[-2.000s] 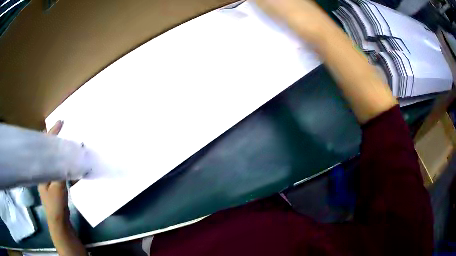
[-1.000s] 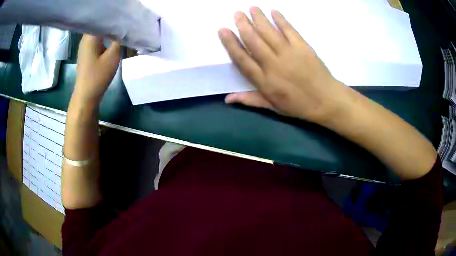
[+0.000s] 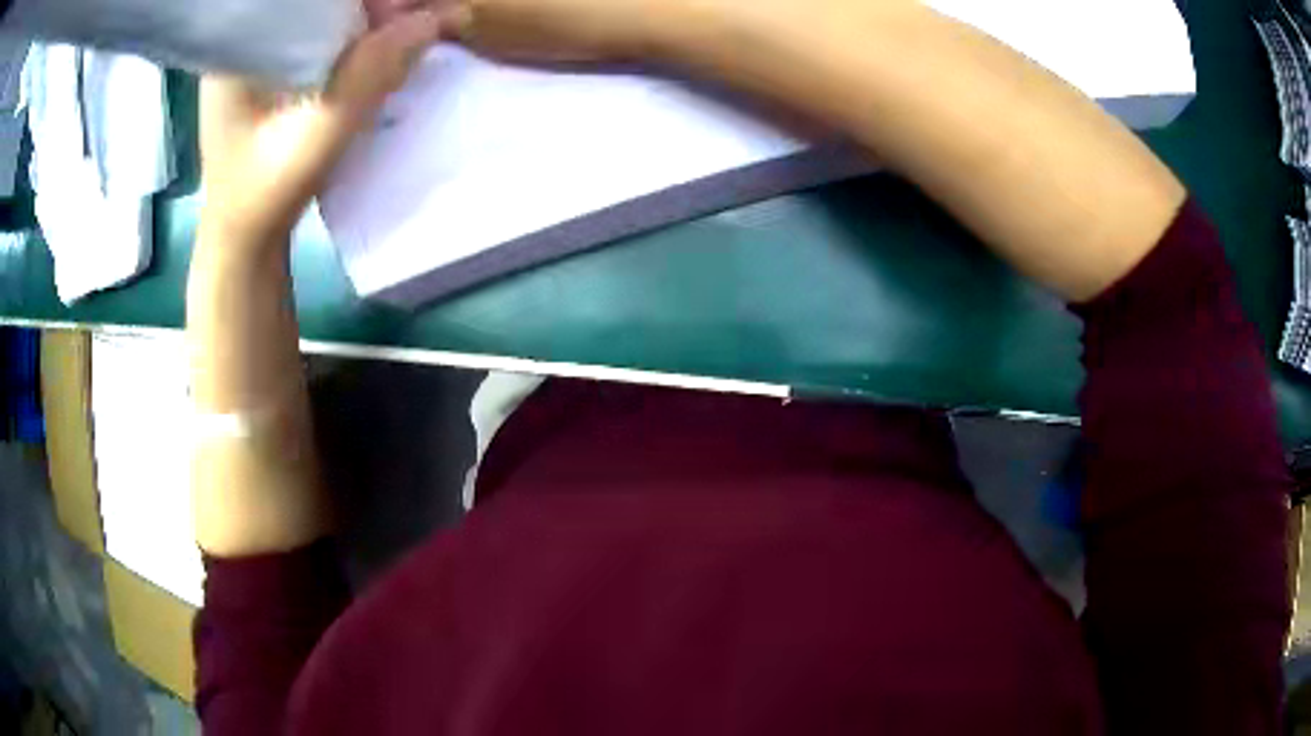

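Observation:
A large white card insert lies on the dark green bench, with a folded edge strip facing me. My left hand is at the upper left, by the insert's left end, beside a greyish wrapped bagged product that runs off the top left. My right arm reaches across the insert, and my right hand is blurred at the top edge, close to my left fingers. Whether either hand grips the product or the card cannot be told.
White wrapped pieces lie on the bench at the left. The insert stack shows at the right edge. The bench's pale edge runs in front of my body. An open carton with a white sheet stands below the bench at left.
My right hand has moved from flat on the insert to the upper left, near my left hand. The insert's near edge now slants, and its left corner has shifted.

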